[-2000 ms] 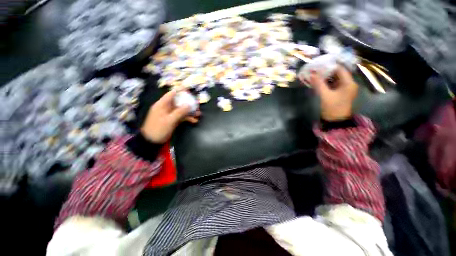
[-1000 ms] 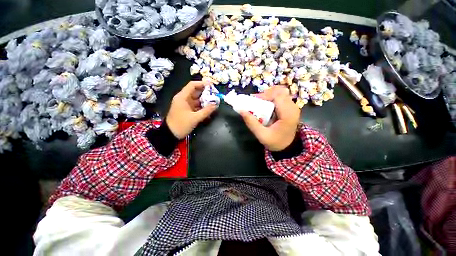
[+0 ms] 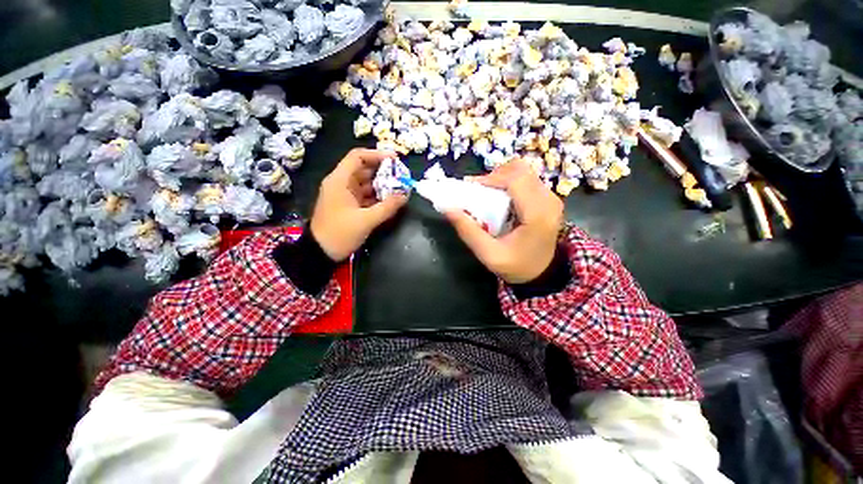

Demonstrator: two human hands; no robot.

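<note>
My left hand (image 3: 348, 205) holds a small pale lilac-white flower piece (image 3: 390, 180) between thumb and fingers. My right hand (image 3: 519, 223) grips a white glue bottle (image 3: 473, 202) with red print, tilted to the left. Its blue tip touches or nearly touches the flower piece; the exact contact is too small to tell. A loose pile of small flower hearts (image 3: 501, 90), whitish with yellow parts, lies straight ahead beyond my hands.
Grey-lilac flower heads (image 3: 123, 161) are heaped at left. Metal basins of heads stand behind (image 3: 274, 66) and at right (image 3: 790, 163). Gold sticks (image 3: 757, 210), a white rag (image 3: 716, 146) and a red packet (image 3: 339, 307) lie on the dark bench. A person's red sleeve (image 3: 837, 369) shows at right.
Since two seconds ago, my right hand has come left from the rag and sticks and holds the glue bottle against the flower piece. Over the last second the hands have barely moved.
</note>
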